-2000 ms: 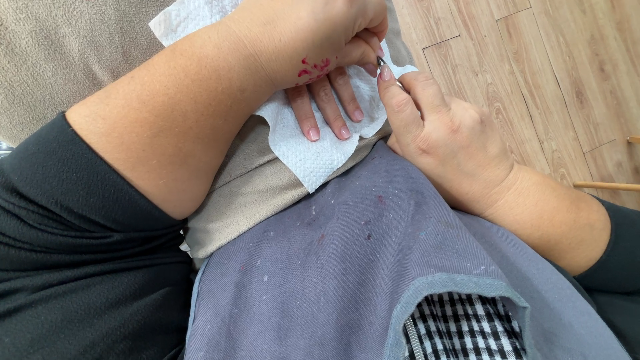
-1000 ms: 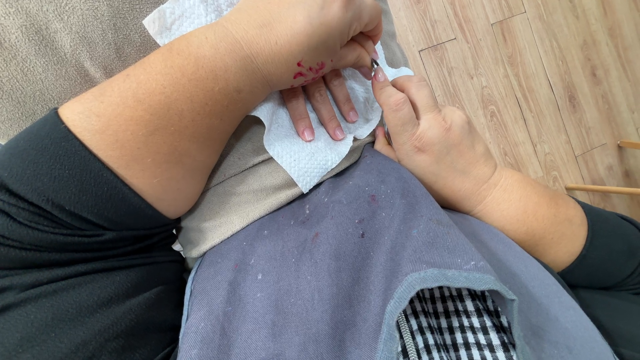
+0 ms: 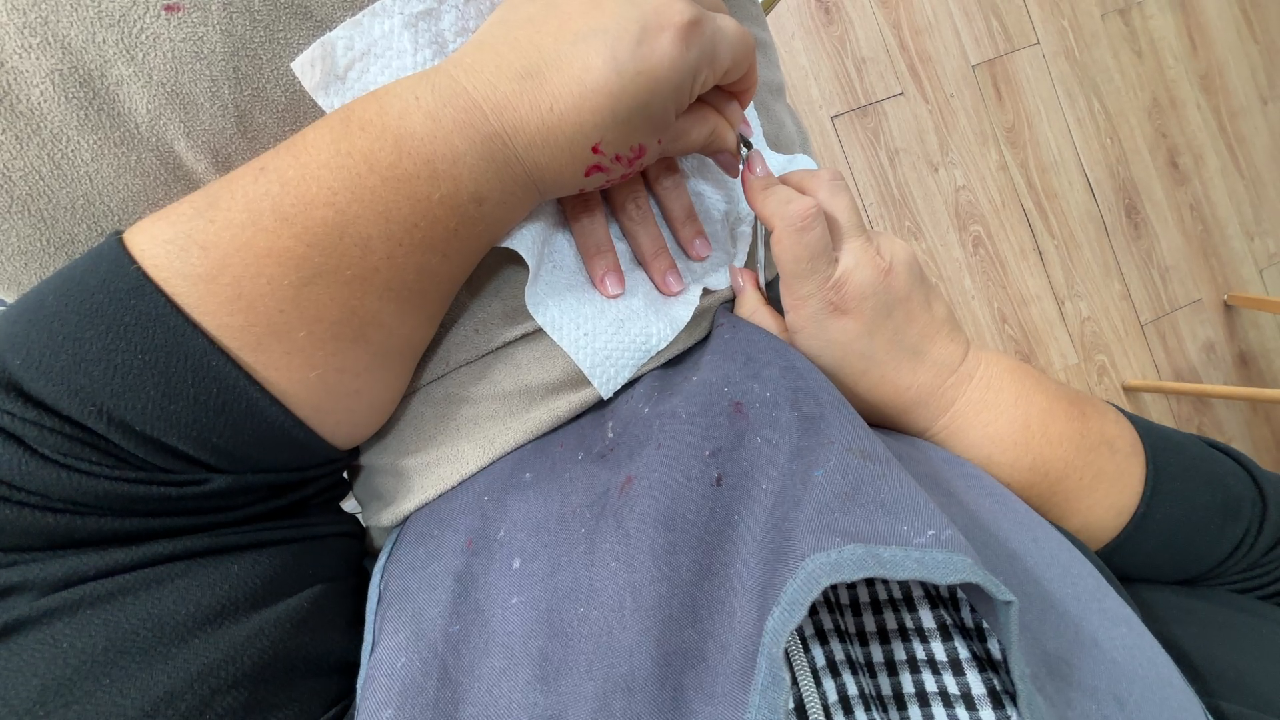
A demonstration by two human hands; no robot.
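My left hand (image 3: 665, 85) arches over another person's hand (image 3: 640, 230) and is closed around one of its fingers at the right side; the exact hold is partly hidden. Three of that person's fingers lie spread on a white paper towel (image 3: 605, 345). Red marks show on the edge of my left hand near the wrist. From the right, my right hand (image 3: 840, 270) grips a slim metal manicure tool (image 3: 760, 245), its kind mostly hidden by my fingers. The tool's tip touches or nearly touches the fingertips at my left hand.
Beneath the towel is a beige fleece-covered cushion (image 3: 470, 440). A grey-blue apron (image 3: 620, 560) with small stains covers my lap, above a black-and-white checked cloth (image 3: 900, 640). Wood-look flooring (image 3: 980, 180) and thin wooden bars (image 3: 1200, 390) show at the right.
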